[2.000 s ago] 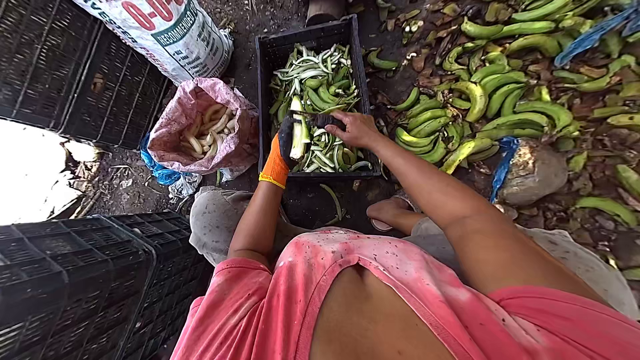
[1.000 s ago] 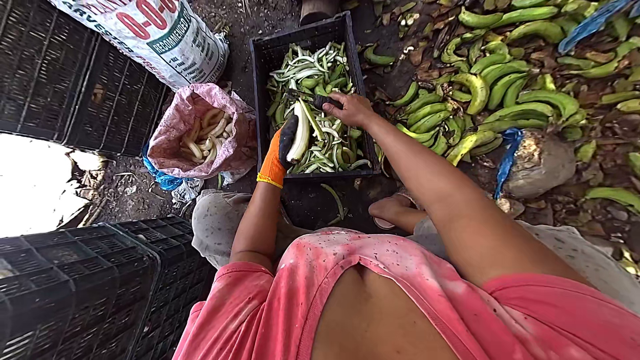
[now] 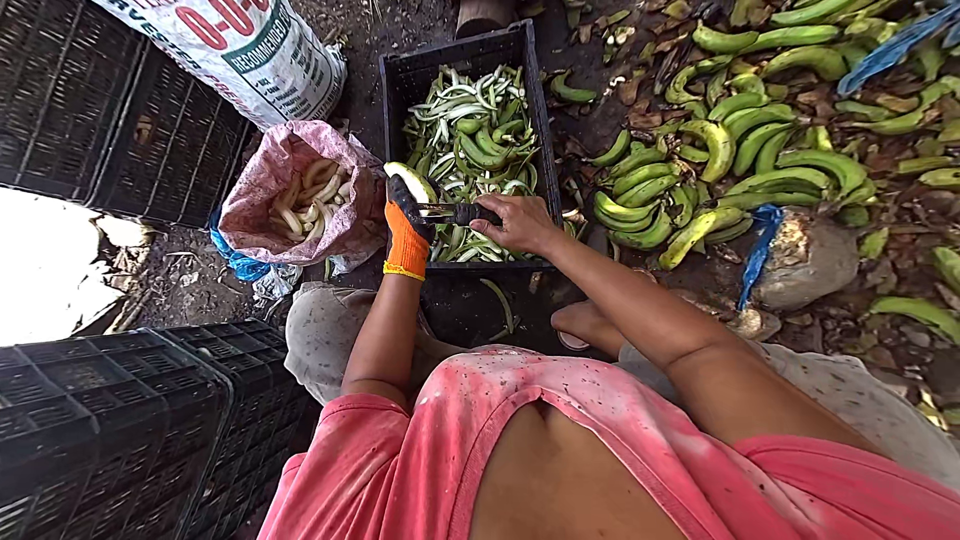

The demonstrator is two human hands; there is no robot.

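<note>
My left hand (image 3: pixel 407 217), in an orange and black glove, grips a partly peeled plantain (image 3: pixel 411 182) over the left side of a black plastic crate (image 3: pixel 547 142). Bare, my right hand (image 3: pixel 517 221) is closed on the black handle of a peeler (image 3: pixel 457 214), whose metal end lies across the gloved fingers beside the plantain. Green and white peels (image 3: pixel 469 105) fill the crate beneath both hands. Left of the crate, a pink woven sack (image 3: pixel 247 202) stands with its mouth wide, holding peeled plantains (image 3: pixel 311 199).
Green plantains (image 3: pixel 780 180) lie on leaf litter at the right, near a stone-like lump (image 3: pixel 814 262) with blue plastic. A printed white sack (image 3: pixel 277 67) stands at the upper left. Black crates (image 3: pixel 97 405) are stacked at the left. My knees flank the crate's near edge.
The plantain in my left hand has tilted, its upper end now toward the left. My right hand has moved down toward the crate's near side with the peeler.
</note>
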